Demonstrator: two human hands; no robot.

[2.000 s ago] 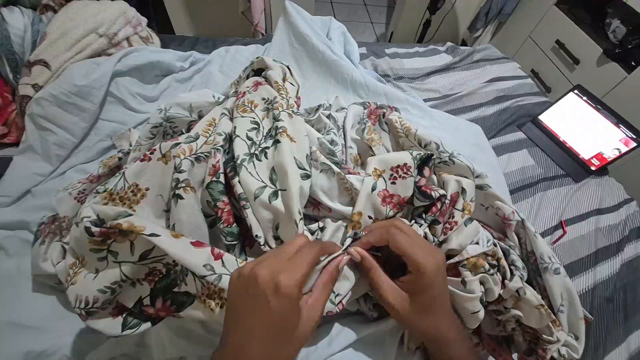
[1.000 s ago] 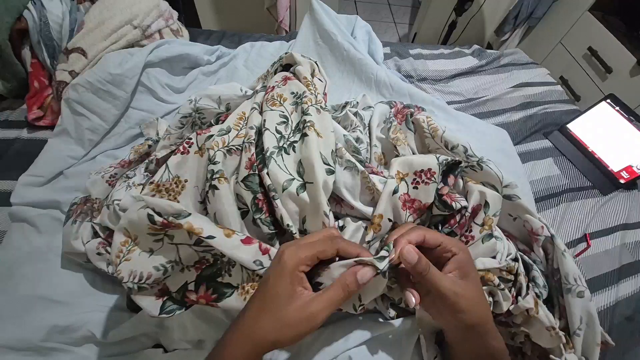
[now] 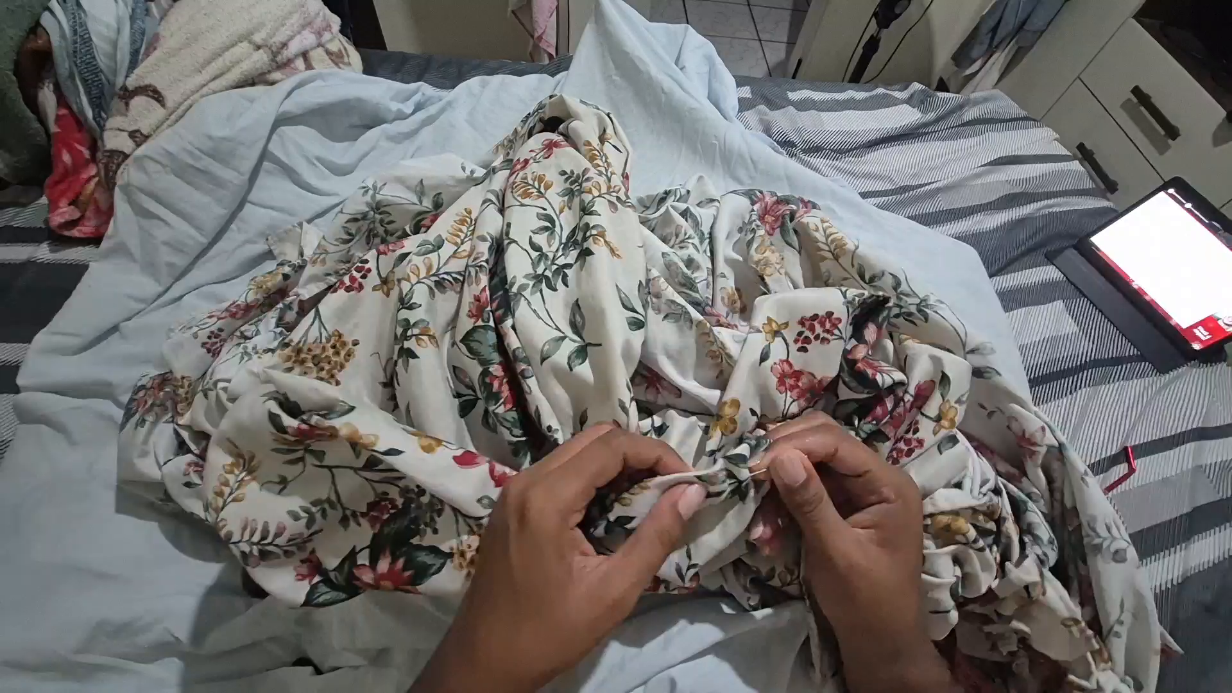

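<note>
A large floral-print cloth (image 3: 577, 289), cream with red, yellow and green flowers, lies bunched up in the middle of the head view. My left hand (image 3: 577, 529) pinches a folded edge of it between thumb and forefinger. Close beside it on the right, my right hand (image 3: 852, 520) has thumb and forefinger together at the same fold. A thin, pale, needle-like thing shows at the right fingertips, where it meets the fabric; most of it is hidden by the fingers.
Beneath the floral cloth spreads a light blue sheet (image 3: 221, 212) over a grey striped bedcover (image 3: 924, 144). A tablet in a dark case (image 3: 1169, 260) lies at the right, with a small red object (image 3: 1121, 470) below it. Blankets (image 3: 221, 67) are heaped at upper left; white drawers (image 3: 1136, 106) stand upper right.
Both hands stay at the fold. The right fingers have shifted against it, and the thin pale thing now shows at their tips. The view has moved slightly.
</note>
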